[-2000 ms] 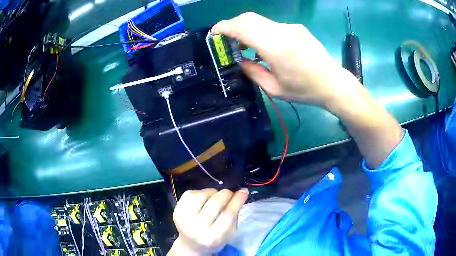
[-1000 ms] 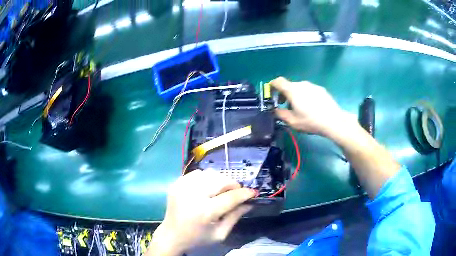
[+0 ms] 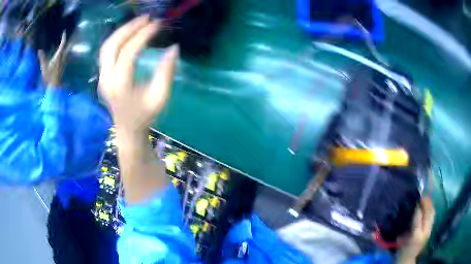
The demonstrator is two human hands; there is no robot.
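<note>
The view is blurred. The black device housing [image 3: 392, 191] lies on the bench at the right, with an orange-yellow strip [image 3: 369, 157] across its top. A white cable [image 3: 373, 175] runs down over it. A yellow part [image 3: 428, 102] shows at its far right edge. A red wire [image 3: 385, 240] loops at its near right corner. My right hand [image 3: 423, 227] is at the housing's near right side, partly hidden by it; its grip is unclear. My left hand [image 3: 137, 77] is raised at the left, fingers apart and empty, just below a second dark unit [image 3: 199, 28].
A blue bin [image 3: 310, 27] stands behind the housing. Rows of yellow-and-black boards [image 3: 201, 206] lie below the bench edge. At the left are a neighbouring person's blue sleeve [image 3: 31, 129] and hand [image 3: 54, 67]. A pale cable [image 3: 369, 38] runs from near the bin.
The view has swung left, so the housing now shows at the right. My left hand has left the housing and moved far left. My right hand has moved from the far board to the near right side.
</note>
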